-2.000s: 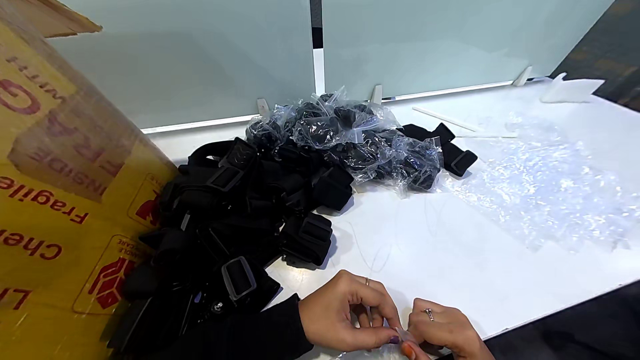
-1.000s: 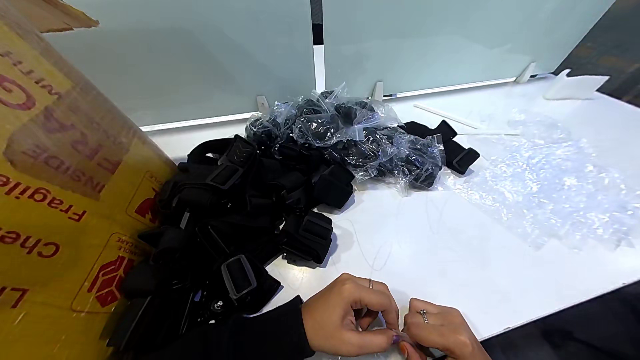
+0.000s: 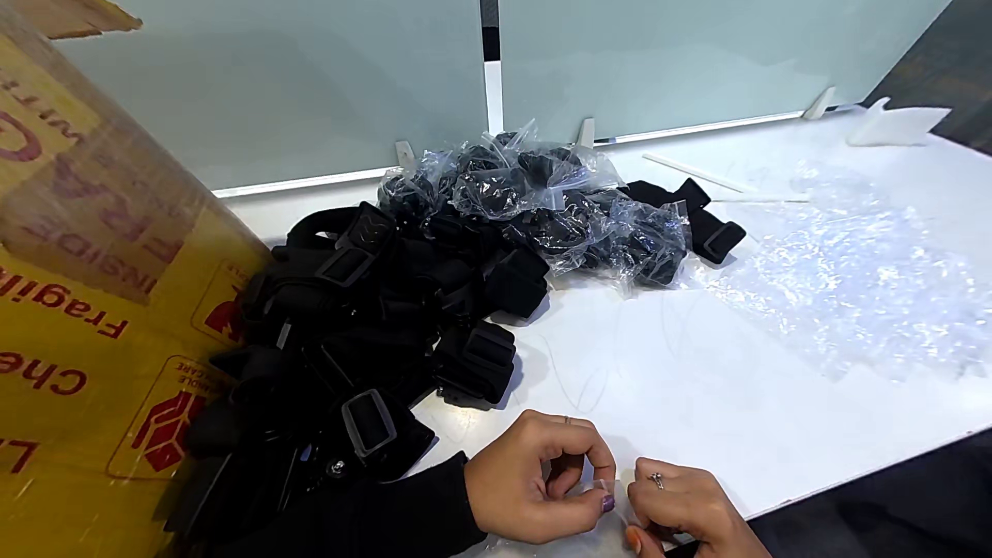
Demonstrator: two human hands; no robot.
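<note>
My left hand [image 3: 542,480] pinches the edge of a clear plastic bag [image 3: 577,539] at the bottom of the view, thumb against forefinger. Close beside it on the right, my right hand [image 3: 686,504] grips the same bag's edge with curled fingers. The lower part of the bag is cut off by the frame, and something dark shows under my right hand. Beyond my left hand lies a heap of black straps with buckles [image 3: 372,325]. Behind that heap are several clear bags with black items inside [image 3: 542,201]. One black strap [image 3: 714,235] sticks out at their right.
A yellow-taped carton [image 3: 93,325] stands at the left against the strap heap. Loose clear plastic bags [image 3: 868,287] are spread over the white table [image 3: 659,403] at the right. Frosted partition panels [image 3: 310,85] run along the back. A white bracket-like piece [image 3: 899,126] is at the far right corner.
Both hands stay in nearly the same place at the bag's edge, with small shifts of the fingers. The heaps look unchanged.
</note>
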